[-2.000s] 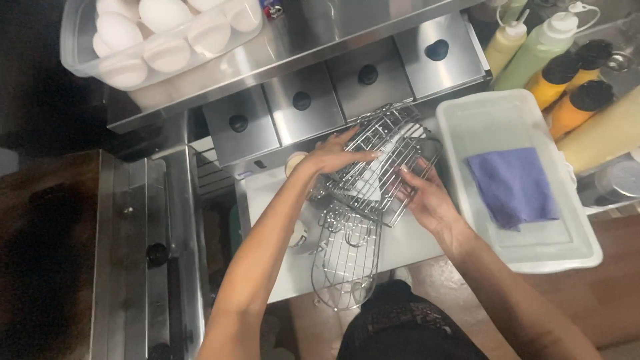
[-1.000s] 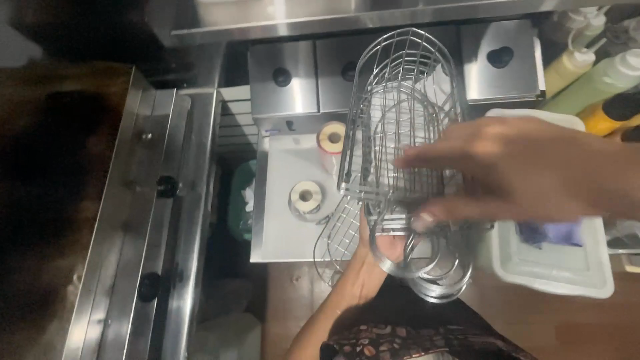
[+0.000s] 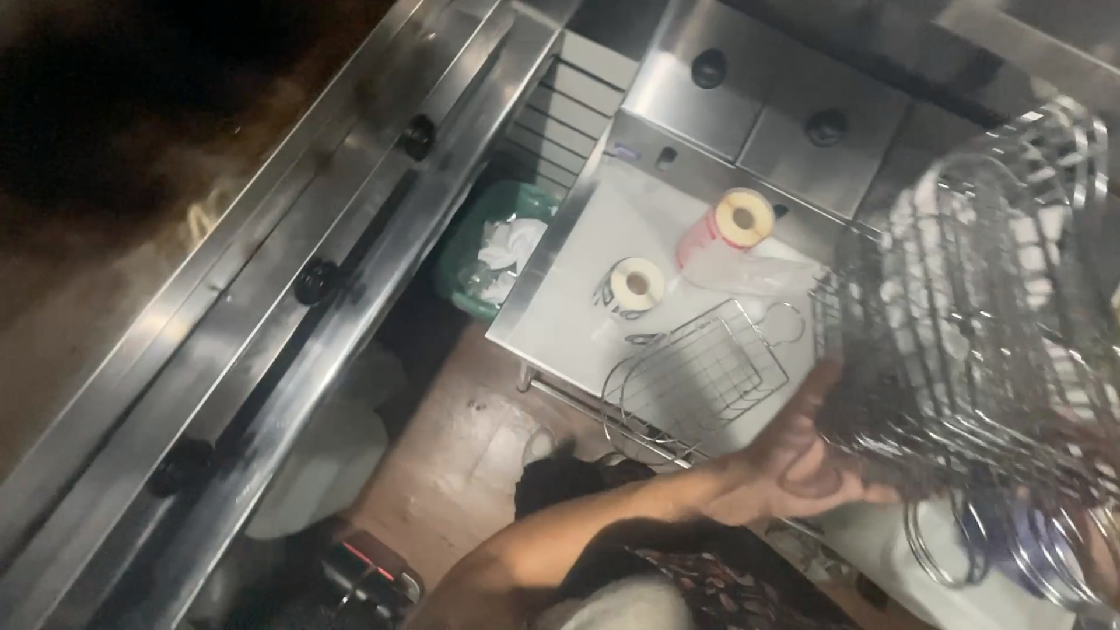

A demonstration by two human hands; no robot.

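My left hand [image 3: 801, 464] is under and against a stack of wire baskets [image 3: 971, 315] at the right, its fingers partly hidden by the wires. Ring-shaped handles hang from the stack's lower side. At the right edge only a blurred bit of skin shows among the wires, too little to tell how my right hand is held. Another wire basket [image 3: 700, 376] lies on the white work surface [image 3: 560, 324], left of my left hand. Behind it are a small roll of labels [image 3: 637, 284] and a larger roll [image 3: 744, 219] with a red-marked side and clear plastic beside it.
Steel lids [image 3: 700, 79] with black knobs line the back of the surface. A steel appliance front [image 3: 289, 315] with black knobs runs diagonally at the left. A green bin [image 3: 464, 262] with crumpled white waste stands between. A white tub [image 3: 927, 542] with purple cloth is partly under the stack.
The stack of baskets has moved right, off the work surface's middle, with my left hand. The other basket, mostly covered before, now shows. The view has turned and shifted left.
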